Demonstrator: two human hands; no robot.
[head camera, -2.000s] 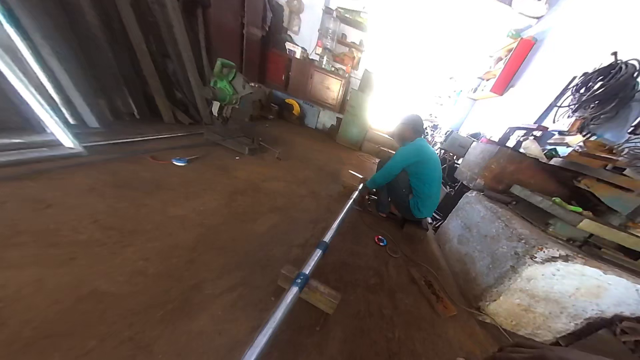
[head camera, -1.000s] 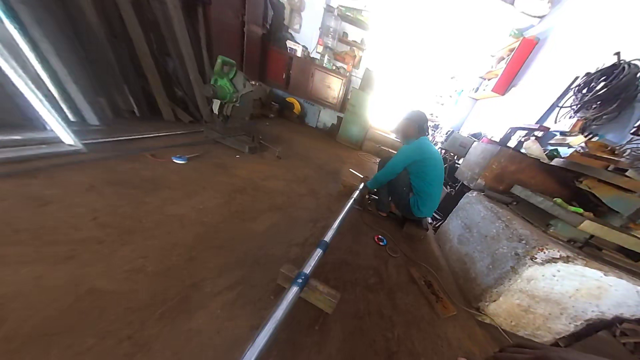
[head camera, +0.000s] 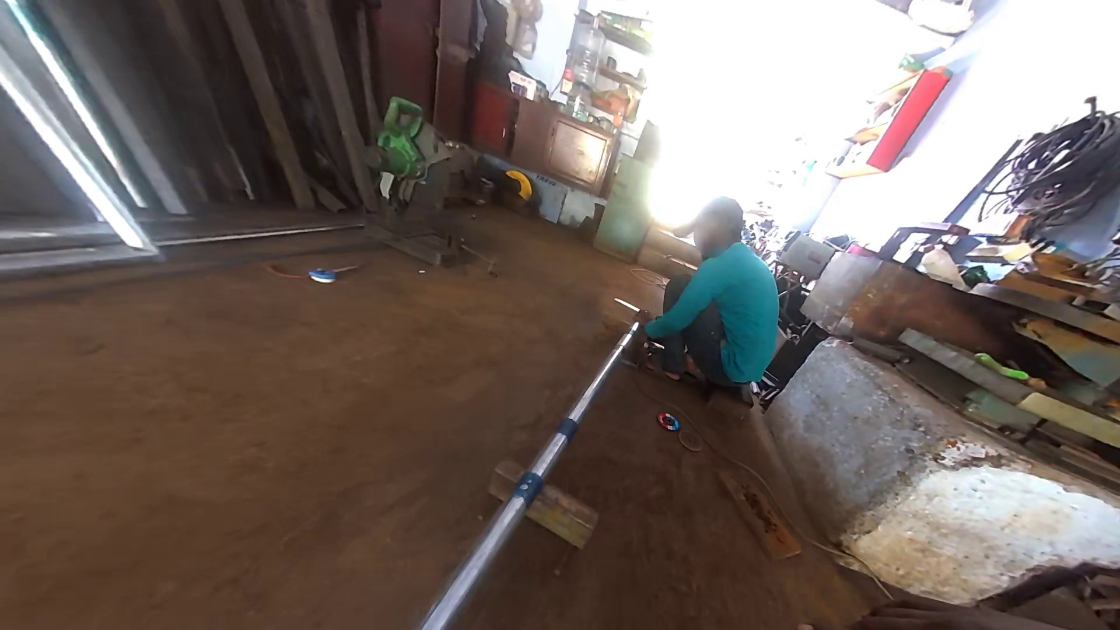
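Neither of my hands shows in the head view. A long shiny metal tube (head camera: 547, 457) with blue bands runs from the bottom edge up to a crouching person in a teal shirt (head camera: 731, 302). Its near part lies across a short wooden block (head camera: 564, 518) on the floor. The person's hands are at the tube's far end, and what they hold there is too small to tell. A small red and blue disc (head camera: 668, 422) lies on the floor right of the tube.
A green chop saw (head camera: 402, 144) stands at the back left, near metal lengths leaning on the wall. A blue and white disc (head camera: 322, 276) lies on the floor before it. At right are a cable, a flat wooden board (head camera: 759, 514), a rough masonry block (head camera: 875, 437) and piled metal bars.
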